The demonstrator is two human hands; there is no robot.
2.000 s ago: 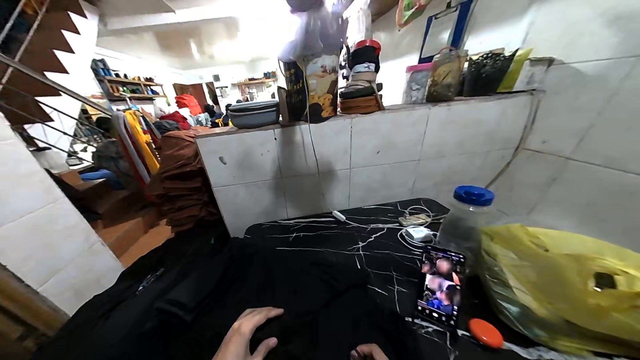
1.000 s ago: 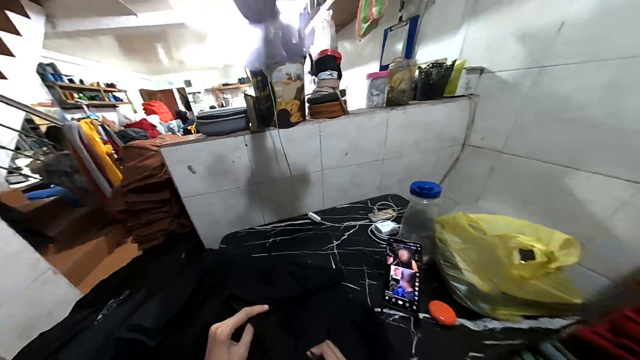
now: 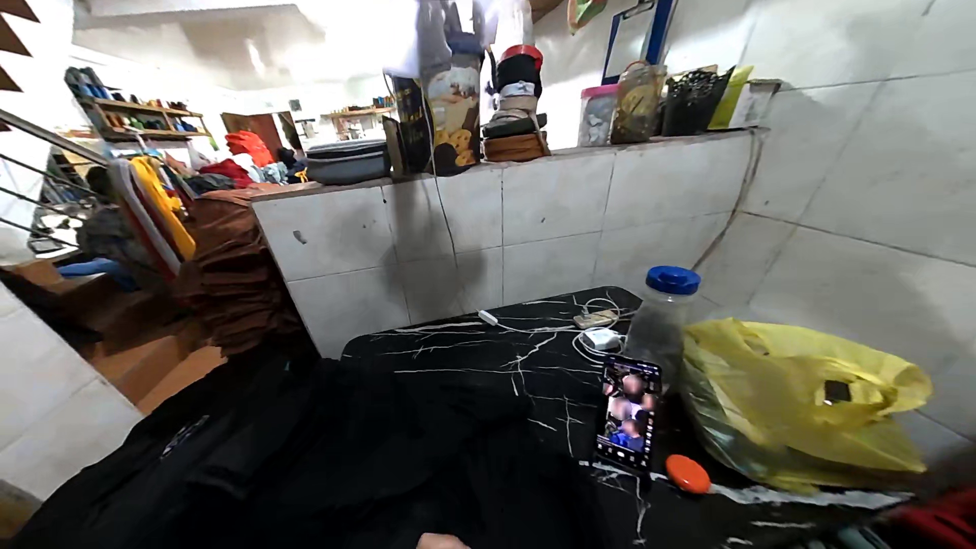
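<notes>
A small part of one hand, likely my right hand (image 3: 442, 541), shows at the bottom edge against black fabric (image 3: 396, 457). Its fingers are cut off by the frame, so any grip is hidden. My left hand is out of sight. The fabric lies in loose folds over the near left of a black, white-veined tabletop (image 3: 457, 351). To the right of the fabric, a smartphone (image 3: 627, 415) leans upright against a clear plastic jar with a blue lid (image 3: 672, 280), its screen lit. An orange oval object (image 3: 688, 473) rests beside the phone's foot.
A yellow plastic bag (image 3: 793, 404) stands at the right. Behind the phone lie a white charger (image 3: 601, 338) and cable. A tiled half wall (image 3: 549, 206) bounds the table's back, with jars, a grey basin (image 3: 347, 164) and stacked rolls (image 3: 518, 107) on its ledge. Brown fabric (image 3: 232, 282) is piled left.
Both hands showed over the black fabric in the earlier frames; now only a small part of one is visible at the bottom edge. The view has swung right since the oldest frame.
</notes>
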